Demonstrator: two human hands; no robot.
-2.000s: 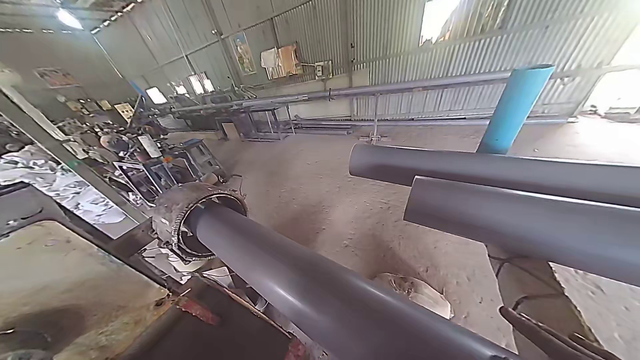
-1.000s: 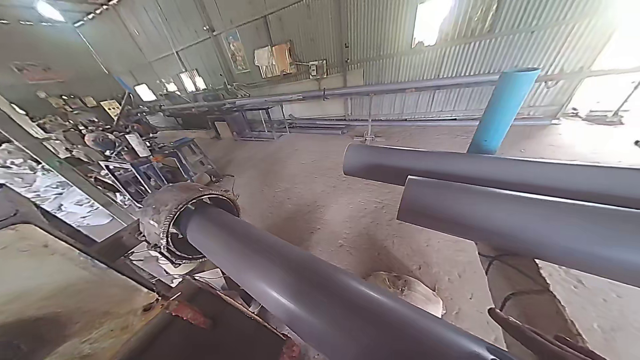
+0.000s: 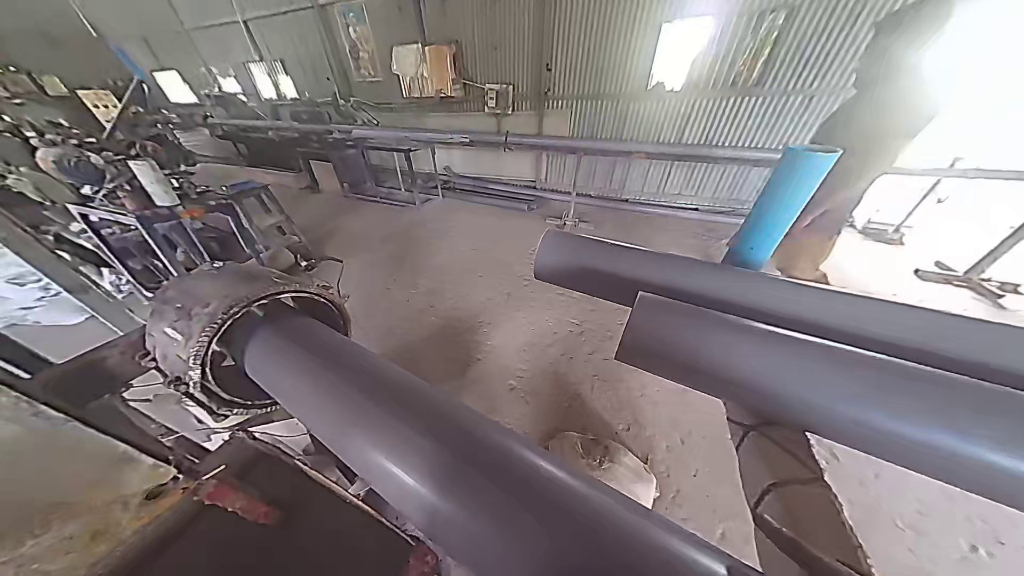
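Note:
Neither of my hands shows in the head view. A long dark grey plastic pipe (image 3: 416,432) runs from the lower right up to the left, its far end inside a round metal heater ring (image 3: 240,328). At the right, two more dark grey pipes, a rear one (image 3: 680,272) and a nearer one (image 3: 784,360), lie side by side. Behind them a blue pipe (image 3: 784,208) stands tilted. What supports the grey pipes at their right ends is out of view.
Below the ring is a rusty metal machine frame (image 3: 264,520). A pale sack or container (image 3: 604,464) stands on the dirt floor. Metal stands (image 3: 264,216) and clutter are at the left. A long pipe on supports (image 3: 640,148) runs along the corrugated wall. A brown, blurred shape (image 3: 872,136) is behind the blue pipe.
A brown, blurred shape now shows behind the blue pipe, where earlier frames show wall and bright opening. The grey pipe stays inside the ring.

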